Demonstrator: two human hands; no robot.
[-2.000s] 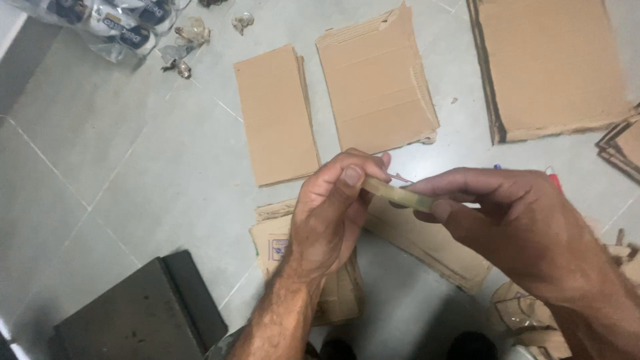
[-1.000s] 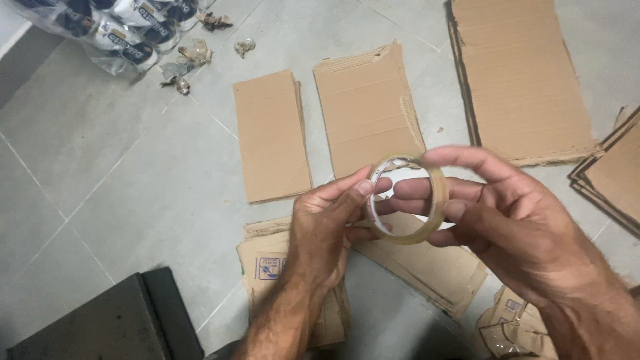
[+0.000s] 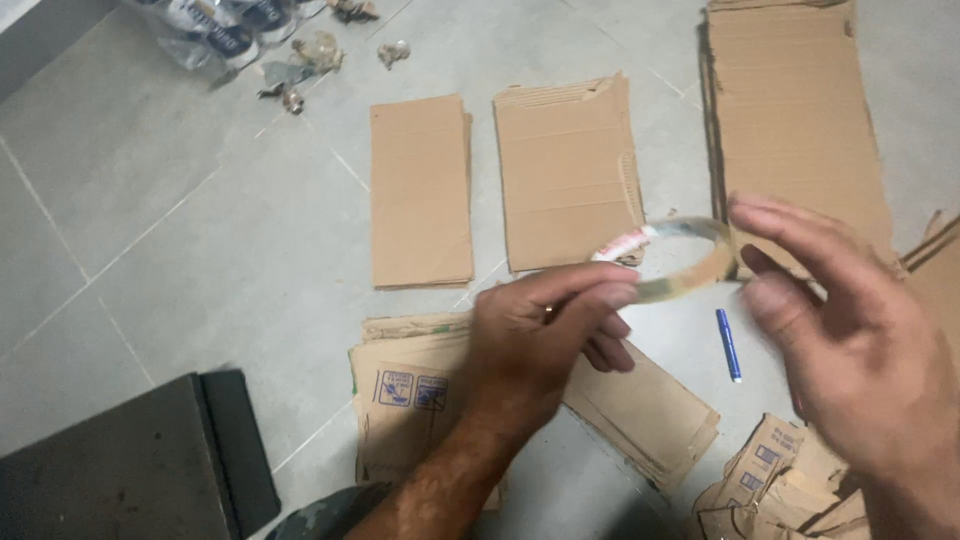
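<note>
My left hand (image 3: pixel 551 337) pinches the near left side of a roll of clear tape (image 3: pixel 697 276) between thumb and fingers. The ring is tilted, and part of its white inner core shows. Just right of the roll is my right hand (image 3: pixel 840 315), blurred, its thumb and fingers apart; whether a fingertip touches the tape is unclear. Beyond the roll lie a cardboard stack (image 3: pixel 566 172) and a narrower cardboard stack (image 3: pixel 421 195). Below my left hand are printed cardboard pieces (image 3: pixel 405 435) and another stack of cardboard strips (image 3: pixel 652 412).
A blue marker (image 3: pixel 727 345) lies on the grey tiled floor. Large cardboard sheets (image 3: pixel 795 135) are at the upper right, torn cardboard (image 3: pixel 780 480) at the lower right. A dark box-like object (image 3: pixel 112 465) stands lower left. Plastic-wrapped bottles (image 3: pixel 225 34) and scraps (image 3: pixel 315 56) lie upper left.
A second ago both hands held the tape ring; now my right hand has opened and moved off to the right of it, while my left hand keeps its pinch. The blue marker has come into sight.
</note>
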